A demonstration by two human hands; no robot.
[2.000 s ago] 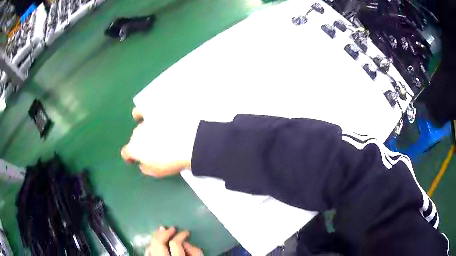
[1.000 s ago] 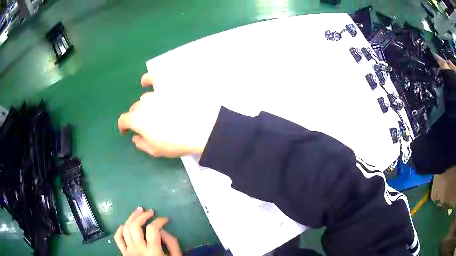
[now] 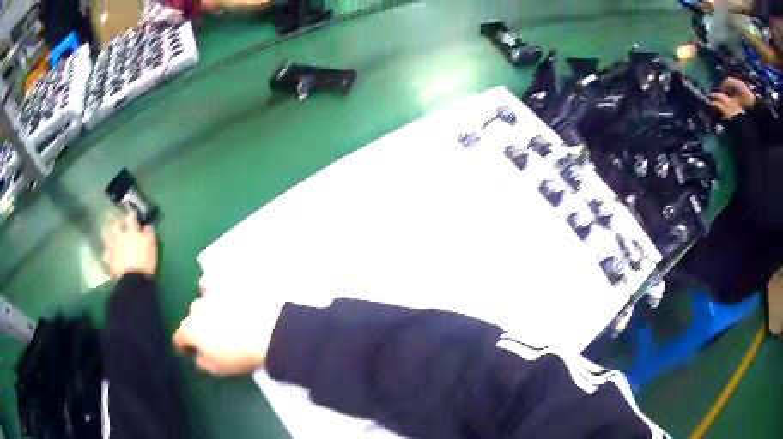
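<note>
My left hand (image 3: 130, 247) reaches out at the left, its fingertips at the near end of a small black plastic part (image 3: 133, 195) on the green table. The blur hides whether they grip it. My right hand (image 3: 225, 336) lies at the left edge of a large white sheet (image 3: 378, 231), fingers bent over the edge. Its grip is washed out and unclear. Small dark motor units (image 3: 551, 190) with silvery faces and wires stand in rows along the sheet's right side.
A heap of black parts (image 3: 644, 129) lies beyond the sheet. Black housings (image 3: 60, 377) are piled at lower left. Two single black parts (image 3: 313, 79) (image 3: 511, 43) lie farther back. White trays (image 3: 142, 69) stand at upper left. Another person's hand (image 3: 732, 99) is at the right.
My left hand has moved from the bottom of the view forward to the black part at the left. My right hand stays at the sheet's left edge. The view has shifted.
</note>
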